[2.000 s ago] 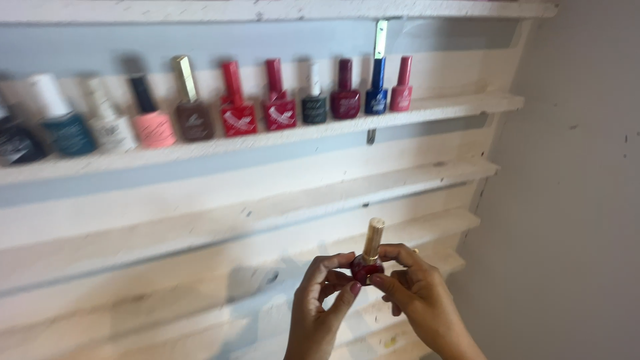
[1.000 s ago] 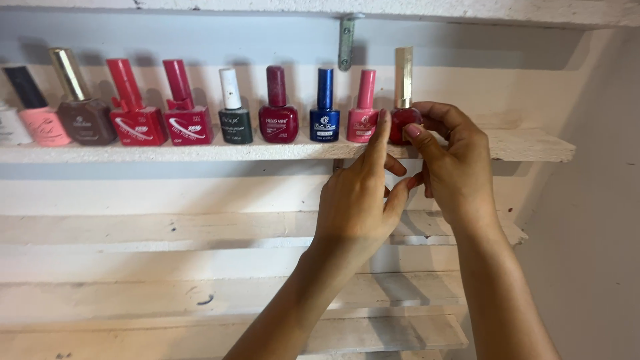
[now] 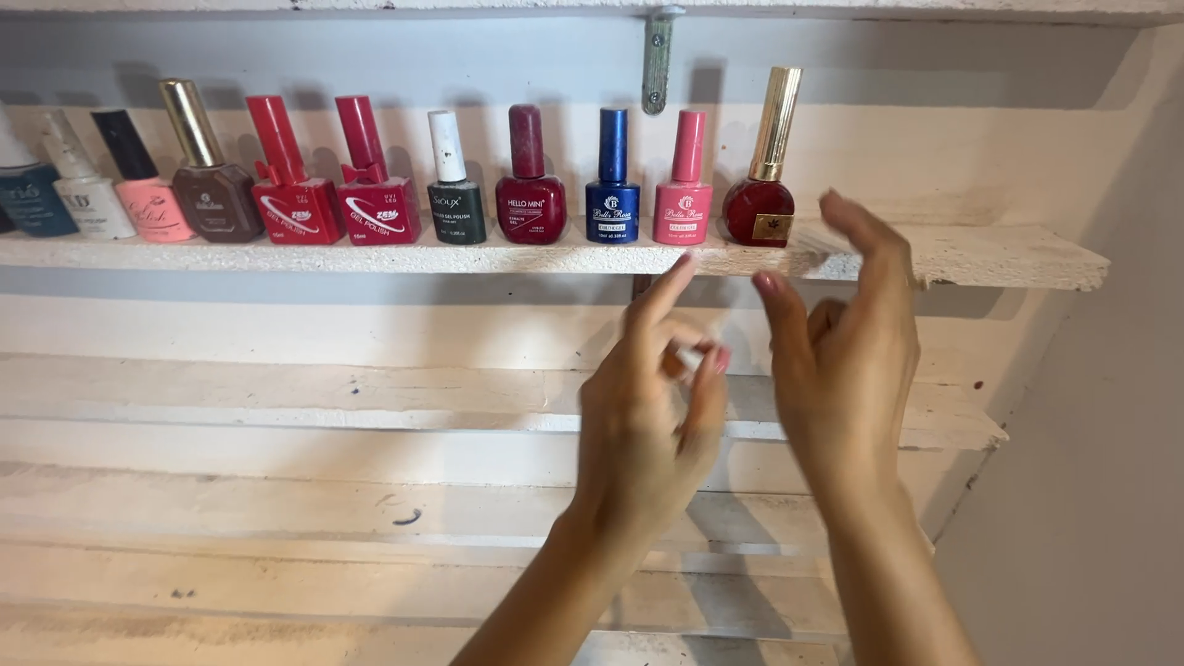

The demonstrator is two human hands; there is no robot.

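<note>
A round dark red nail polish bottle (image 3: pixel 758 208) with a tall gold cap stands at the right end of a row on a white shelf. My right hand (image 3: pixel 846 351) is just below and right of it, fingers apart, holding nothing. Lower and to the left, my left hand (image 3: pixel 647 407) is empty too, its index finger raised below the pink bottle (image 3: pixel 683 211). Left of the pink one stand a blue bottle (image 3: pixel 612 213), a dark red one with a matching cap (image 3: pixel 531 208) and a dark green one with a white cap (image 3: pixel 457 211).
Farther left on the shelf (image 3: pixel 999 259) are two red bottles with bows (image 3: pixel 301 208), a brown bottle (image 3: pixel 217 203), a salmon-pink one (image 3: pixel 155 208) and others. A metal bracket (image 3: pixel 657 65) hangs above. More white slatted shelves lie below, and a grey wall (image 3: pixel 1091 416) is at right.
Both hands held the gold-capped bottle below the shelf at first; the right then held it on the shelf beside the pink bottle. It now stands released, and both hands have drawn back from it.
</note>
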